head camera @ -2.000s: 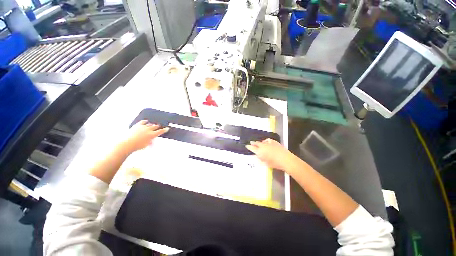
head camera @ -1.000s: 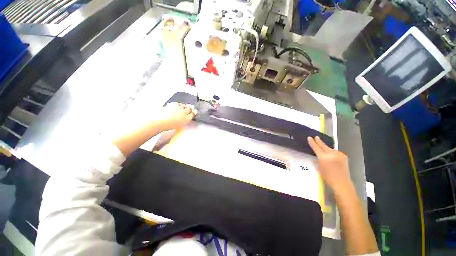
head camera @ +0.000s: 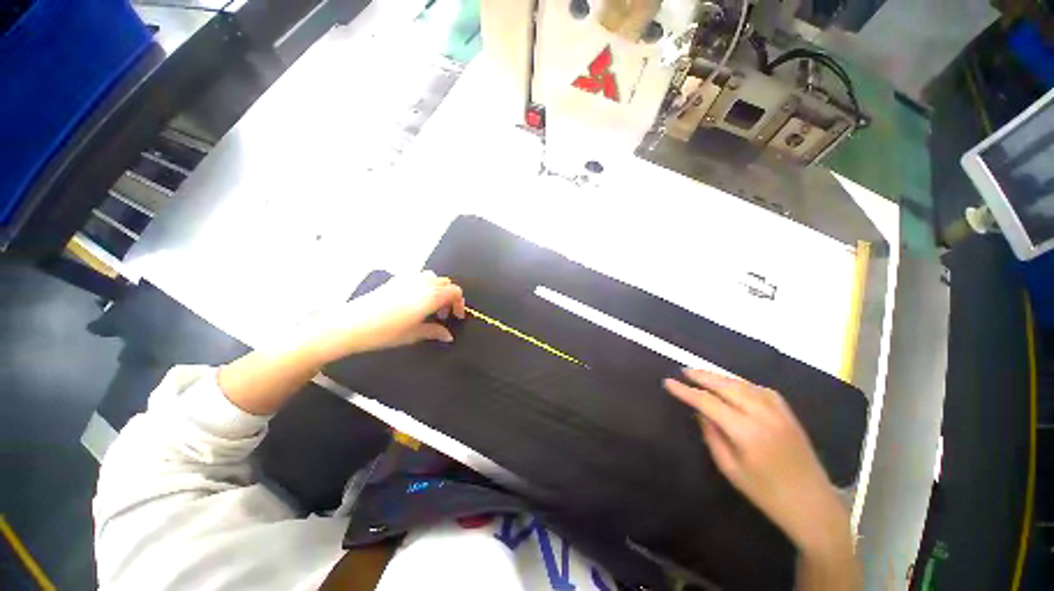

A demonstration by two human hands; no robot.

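A black panel with rounded corners and a straight white slot or strip [head camera: 630, 333] lies on the white board. It overlaps or borders a larger black panel [head camera: 509, 410] nearer my body, with a thin yellow line [head camera: 526, 337] between them. My left hand [head camera: 399, 314] is at the panels' left part, fingers bent and thumb apart; whether fabric is pinched is unclear. My right hand [head camera: 757, 444] rests palm down on the black fabric below the white slot's right end, fingers extended.
The sewing head [head camera: 607, 81] stands beyond the panels, with a metal clamp carriage [head camera: 751, 116] to its right. White board [head camera: 740, 260] with yellow edge tape [head camera: 856, 312] shows behind. A control screen [head camera: 1023, 173] is cut off at right; a blue bin [head camera: 69, 87] is upper left.
The slotted panel has come from under the sewing head toward my body, up to the larger panel. Both hands moved nearer with it. The view has shifted, and the dark strip on the board is no longer visible.
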